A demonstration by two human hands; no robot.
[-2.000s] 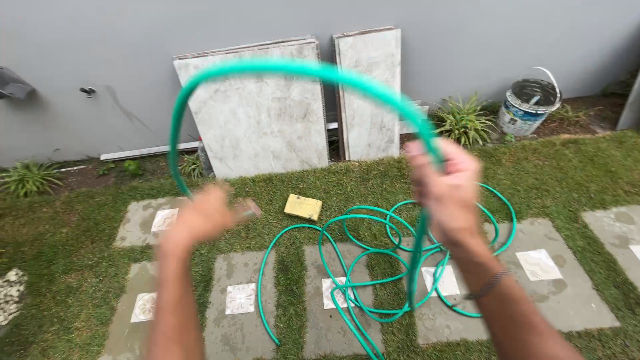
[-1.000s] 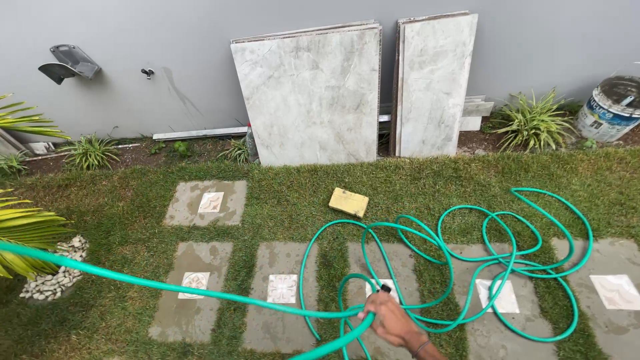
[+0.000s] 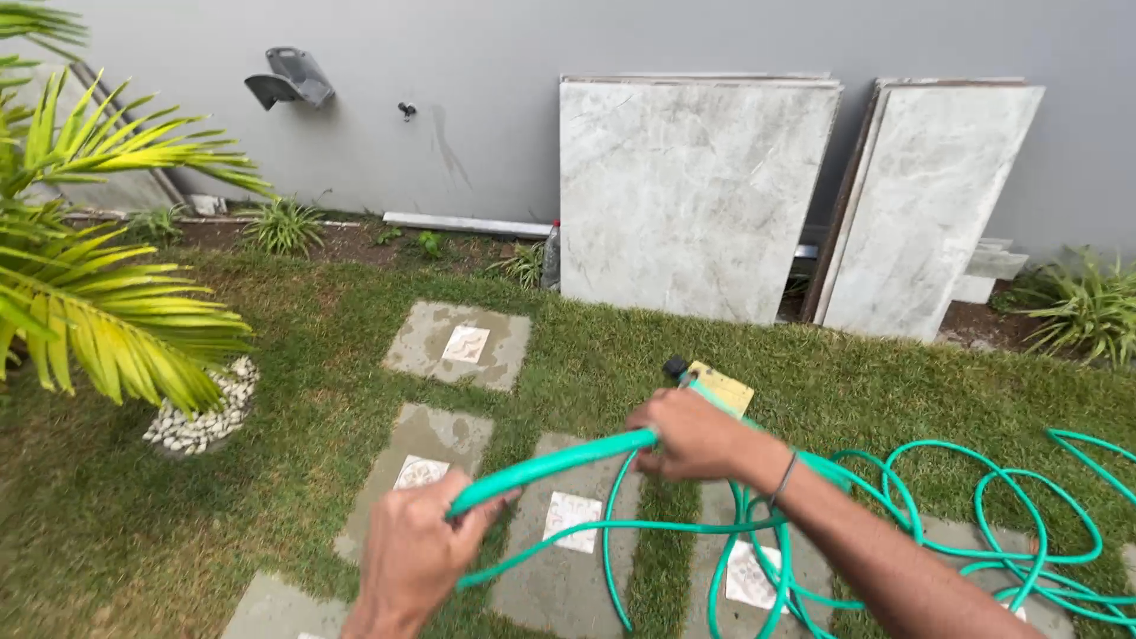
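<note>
A green garden hose (image 3: 559,463) stretches between my hands over the paving. My left hand (image 3: 426,541) is closed around it at the lower middle. Farther right, my right hand (image 3: 688,435) grips the hose too, and a dark hose fitting (image 3: 674,366) sticks out just beyond its fingers. Loose coils of the same hose (image 3: 1003,470) lie on the grass and slabs at the right, partly behind my right forearm. A yellow block (image 3: 723,388) rests on the grass beyond my right hand, partly covered by hose.
Large stone-look slabs (image 3: 692,195) lean on the grey wall, a narrower stack (image 3: 932,204) beside them. A tap (image 3: 406,110) and a grey holder (image 3: 293,80) are on the wall. Palm fronds (image 3: 115,302) reach in from the left above white pebbles (image 3: 209,408). Stepping slabs (image 3: 457,346) sit in the grass.
The left hand, out of sight a second ago, is back in view on the hose. The raised hose loop of two seconds ago is gone. The view has swung left.
</note>
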